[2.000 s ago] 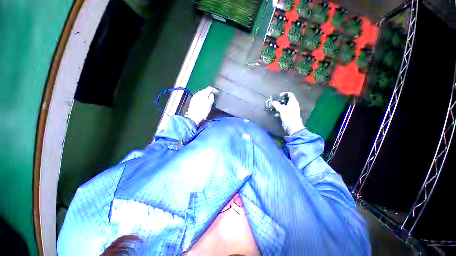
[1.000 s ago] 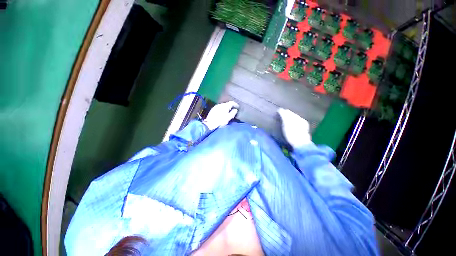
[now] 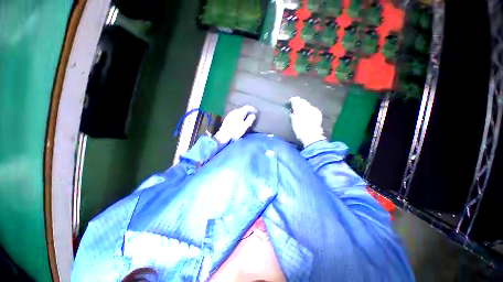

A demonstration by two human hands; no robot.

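My left hand (image 3: pixel 237 123), in a white glove, is over the near left part of the grey pad (image 3: pixel 262 88), its fingers curled; I cannot tell whether it holds anything. My right hand (image 3: pixel 306 118), also gloved in white, is over the near right part of the pad. A small dark bit shows at its fingertips, too blurred to name. The hands are apart. The red-orange tray (image 3: pixel 377 74) lies beyond the pad to the right, with rows of green circuit boards (image 3: pixel 325 61) and a bare red-orange area at its near right corner.
A black bin holding yellow-green strips (image 3: pixel 231 15) stands beyond the pad to the left. Green mat (image 3: pixel 219 74) shows on both sides of the pad. A blue cord (image 3: pixel 190 114) loops near my left wrist. Chrome rack posts (image 3: pixel 422 126) stand at right. A curved green bench (image 3: pixel 27 110) is at far left.
Two seconds ago my right hand held a small dark and silvery piece; one second ago none was visible. My hands are now closer together than at first. The whole view has shifted.
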